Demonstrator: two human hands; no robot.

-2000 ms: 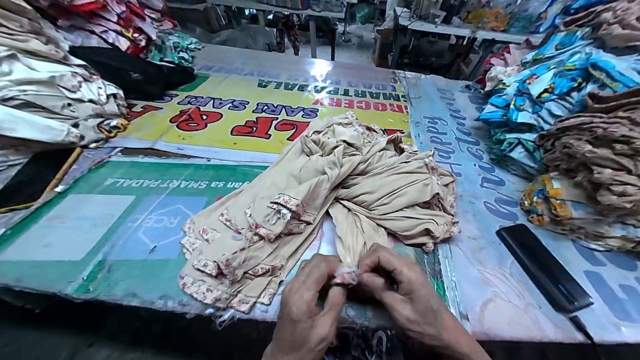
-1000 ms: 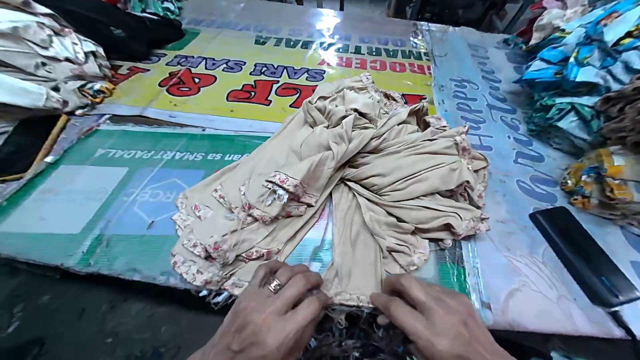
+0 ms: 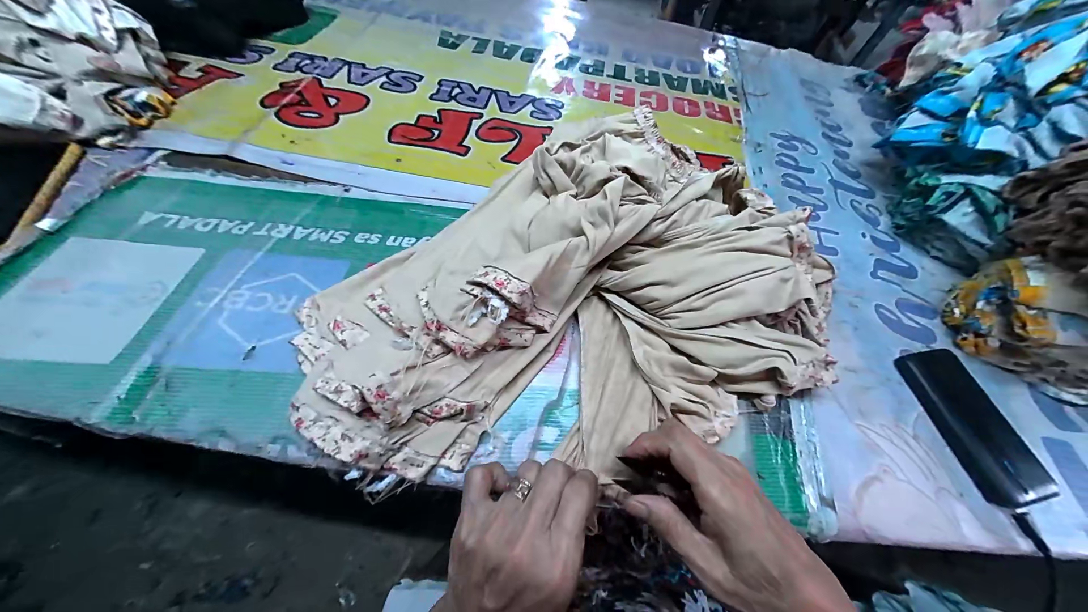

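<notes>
A heap of beige fabric garments (image 3: 680, 280) with floral-print trim lies on the table, its pieces spread to left and right. One narrow beige piece (image 3: 608, 382) hangs toward me at the near edge. My left hand (image 3: 527, 531), with a ring on it, has curled fingers on the left of that piece's end. On the right side of the same end is my right hand (image 3: 714, 518), thumb and fingers pinching the hem, with something small and dark under its fingers. Their fingertips are close together, and part of the hem is hidden by them.
The table has printed tarpaulin (image 3: 408, 119) over it. A black power bank (image 3: 976, 427) with a cable lies at right, near piles of blue (image 3: 990, 115), brown and yellow patterned cloth. More beige cloth (image 3: 76, 68) and black fabric (image 3: 212, 21) lie at upper left. Dark scraps hang below my hands.
My left hand has closed in toward my right hand at the hem, and its fingers are more curled. The hem, stretched flat between my hands a second ago, is now bunched.
</notes>
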